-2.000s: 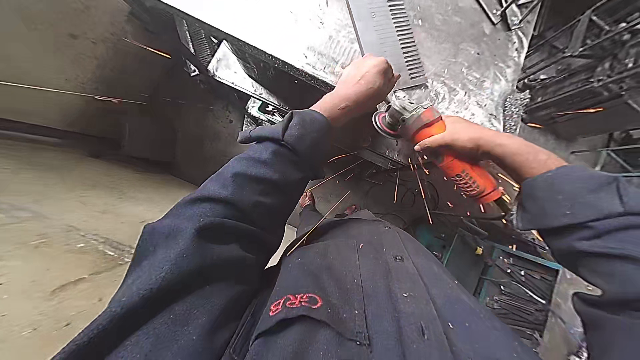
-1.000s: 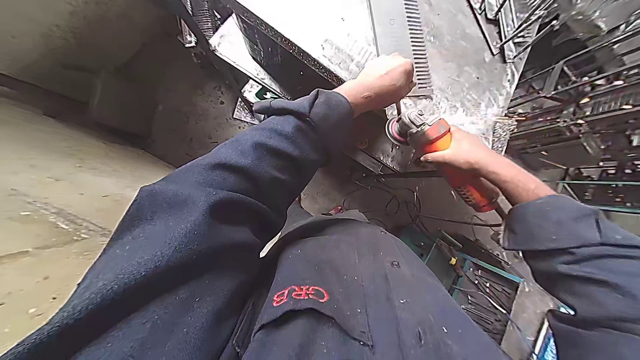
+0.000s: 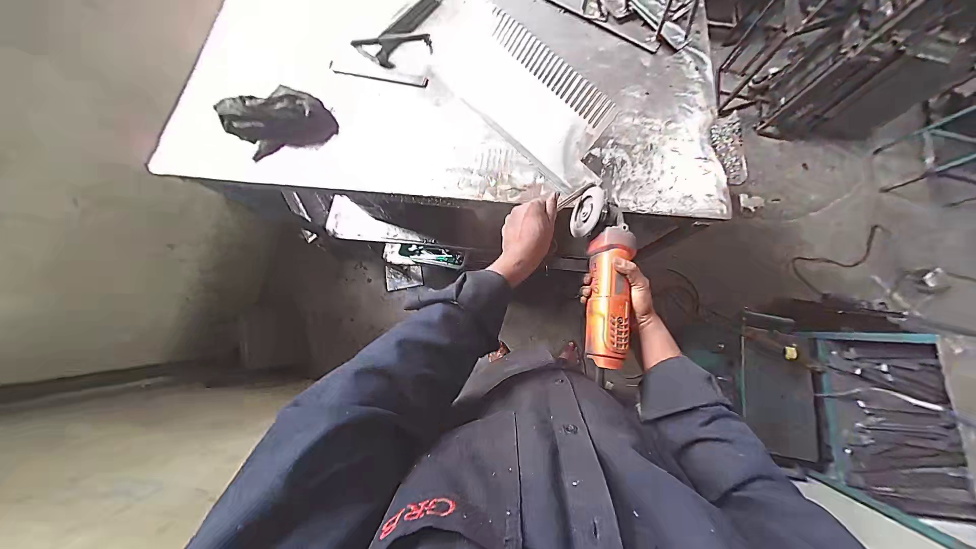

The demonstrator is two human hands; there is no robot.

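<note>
An orange angle grinder is held upright in the view by my right hand, its fingers wrapped round the body. The grinder's round disc faces my left hand, close to the table's front edge. My left hand is closed on a thin metal piece whose end reaches toward the disc; whether they touch cannot be told. Beyond both hands, a flat metal plate with a row of comb-like slots lies slantwise on the metal worktable.
A dark crumpled cloth and a thin metal bar lie on the table. Metal frames stand at the upper right. A tray of dark metal pieces is at the lower right, with a cable on the floor above it.
Sparks seen two seconds ago no longer show. The grinder has turned from a slant to nearly upright in the view. The view has shifted, showing more of the table.
</note>
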